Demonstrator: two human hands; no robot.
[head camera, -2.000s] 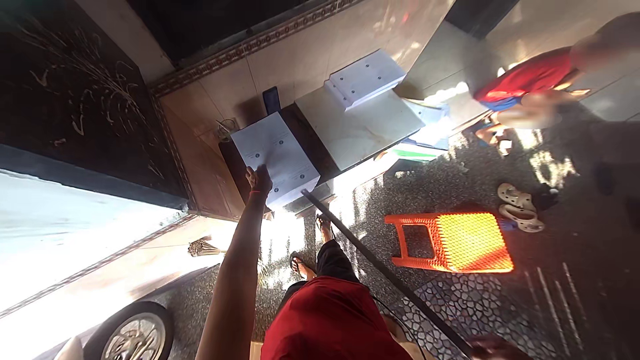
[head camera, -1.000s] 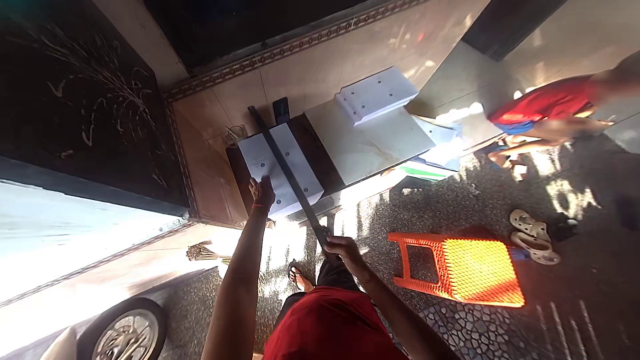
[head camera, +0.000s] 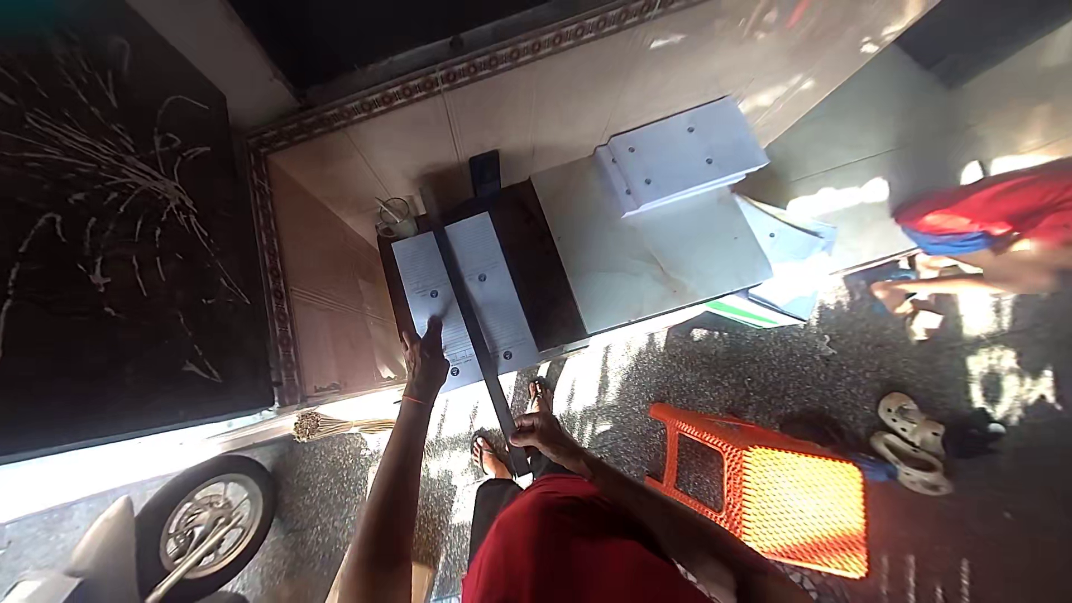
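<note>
My right hand (head camera: 540, 435) grips the near end of a long dark flat bar (head camera: 473, 322), which lies lengthwise across a sheet of printed paper (head camera: 502, 314) with round dark marks. My left hand (head camera: 425, 360) rests on the paper's left part, fingers pointing away from me, beside the bar and holding nothing. The paper is on a dark board or tabletop (head camera: 544, 268) at the left of a low bench. On the pale bench top to the right sits a thick stack of white sheets (head camera: 687, 155) with similar round marks.
A glass (head camera: 396, 219) and a dark blue object (head camera: 485, 173) stand behind the paper. Below right is an orange plastic stool (head camera: 796, 502), with clogs (head camera: 909, 444) beyond. A person in red (head camera: 997, 205) crouches at the right. A broom (head camera: 327, 425) and a wheel (head camera: 205, 528) are at the left.
Two seconds ago the bar slanted away to the lower right from the paper's near edge; it now lies across the paper. My right hand has come in from the lower right to its near end.
</note>
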